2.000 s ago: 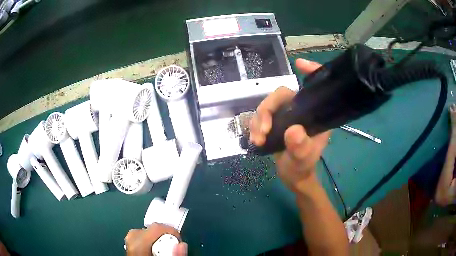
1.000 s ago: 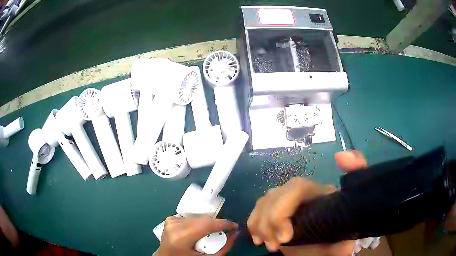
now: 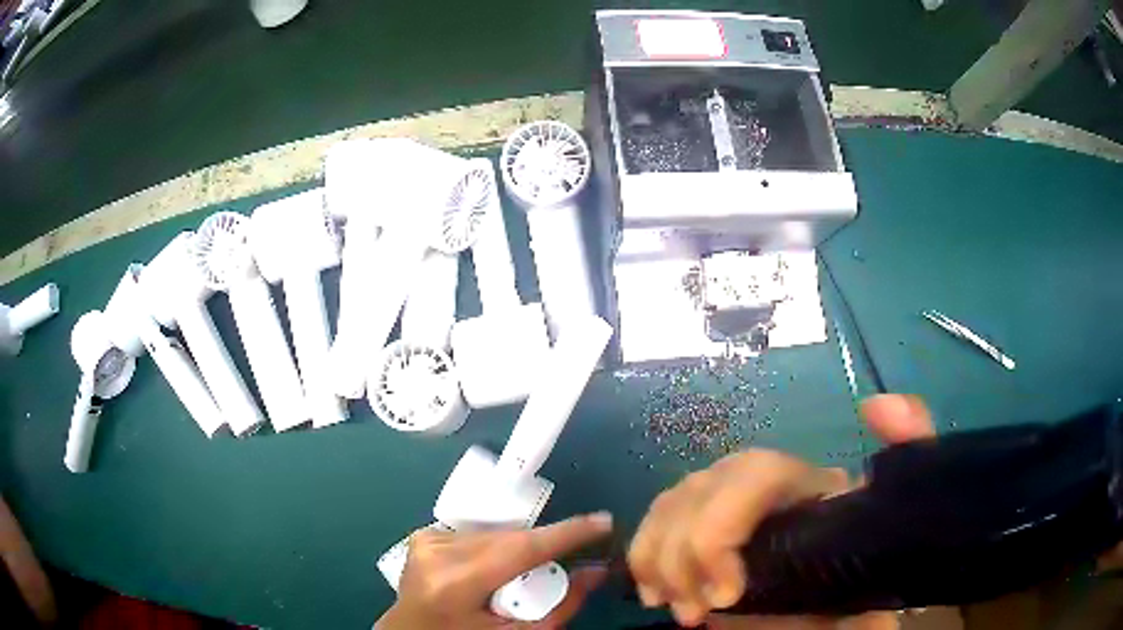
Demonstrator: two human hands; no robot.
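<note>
My right hand [image 3: 739, 535] grips the black electric screwdriver [image 3: 948, 517] at the bottom right, held about level, its front end pointing left. My left hand [image 3: 474, 578] is closed around a white fan piece [image 3: 532, 593] at the bottom centre, with the index finger stretched toward the driver's front end. The driver tip between the hands is dark and hard to make out. Just above my left hand lies another white fan [image 3: 493, 489], its handle pointing up and right. Part of the held fan is hidden by my fingers.
Several white handheld fans [image 3: 277, 351] lie in a row at left. The screw feeder [image 3: 739, 197] stands behind, with loose screws [image 3: 696, 418] spilled in front. Tweezers [image 3: 969, 338] lie right. The conveyor's pale rail [image 3: 370, 160] runs behind. Another person's arm [image 3: 22, 560] shows at lower left.
Since two seconds ago, the screwdriver has moved from the feeder's front down beside my left hand. Over the last second both hands stay nearly in place; my left index finger is now straighter.
</note>
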